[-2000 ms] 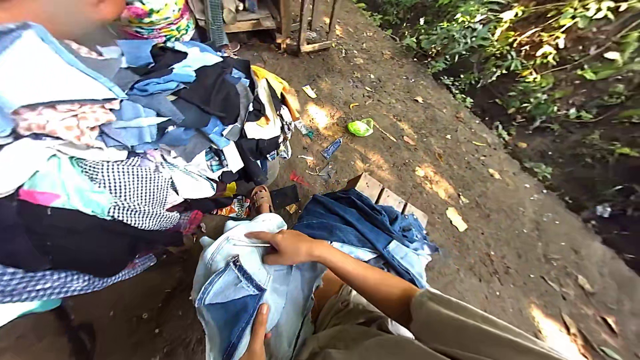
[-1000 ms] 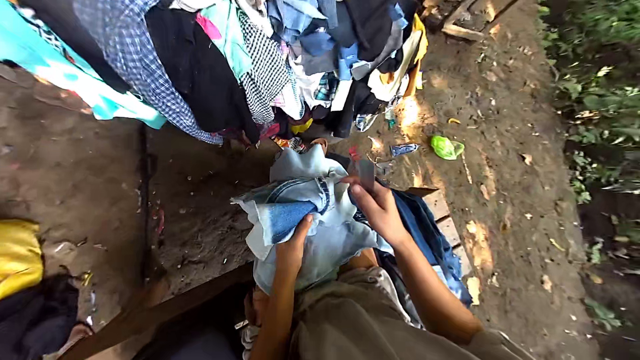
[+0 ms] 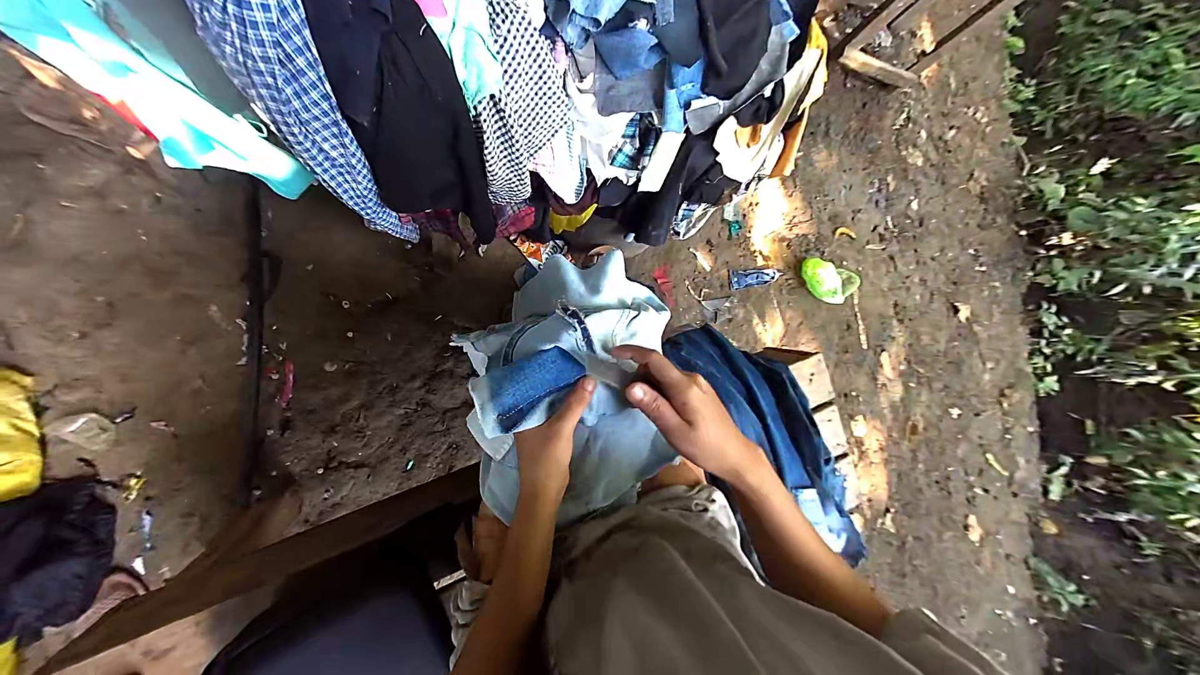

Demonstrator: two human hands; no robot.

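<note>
A light-blue denim piece (image 3: 600, 459) with a dark-blue denim patch (image 3: 532, 386) at its left side lies bunched over my lap. My left hand (image 3: 555, 433) grips its lower left part, the thumb at the patch's right end. My right hand (image 3: 682, 403) is at the cloth's right side, with thumb and index finger pinching a greyish fold between them; whether a small tool is there too cannot be told. Dark-blue denim (image 3: 764, 403) lies just to the right, over a slatted wooden surface (image 3: 814, 377).
A big heap of mixed cloth (image 3: 525, 103) hangs down ahead. A green plastic bag (image 3: 829, 280) and scraps lie on the dirt ground. Yellow cloth (image 3: 17, 433) and black cloth (image 3: 56, 539) are at the left. A wooden frame (image 3: 881, 67) stands at the upper right, plants (image 3: 1116, 216) at the right.
The view has turned a lot. My left hand has come up onto the cloth beside the dark patch. My right hand, flat on the cloth in the earliest frame, now has its fingers bent at the fold.
</note>
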